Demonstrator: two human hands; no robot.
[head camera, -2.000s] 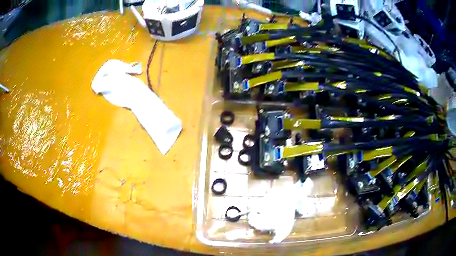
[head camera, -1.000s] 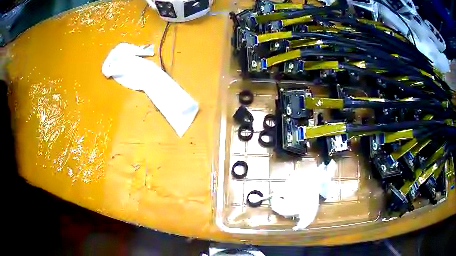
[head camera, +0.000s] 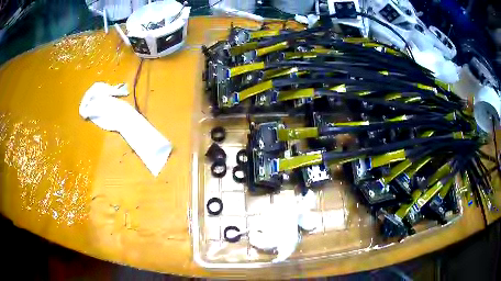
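Neither of my hands is in the picture. Nearest in front of me, a clear blister tray (head camera: 196, 219) lies on the orange-yellow tabletop (head camera: 110, 192). Many camera modules (head camera: 265, 156) with yellow strips (head camera: 299, 160) fill its back and right, their black cables (head camera: 379, 151) fanning to the right. Several black rings (head camera: 215, 206) lie loose at its left side, with a small black fitting (head camera: 215, 152) among them. A bunched white lump (head camera: 274, 225) lies at the tray's front, blurred by glare. A limp white glove or cloth (head camera: 129, 126) lies left of the tray.
A white camera housing (head camera: 156, 33) stands at the table's back, with a thin dark reddish wire (head camera: 137, 82) running forward from it. More white housings (head camera: 393, 19) are piled at the back right. A white round piece (head camera: 486, 108) is at the right edge.
The view has shifted, so the table's things appear further left and lower than a second ago, and more of the back housings shows. The pale object at the bottom edge is out of view.
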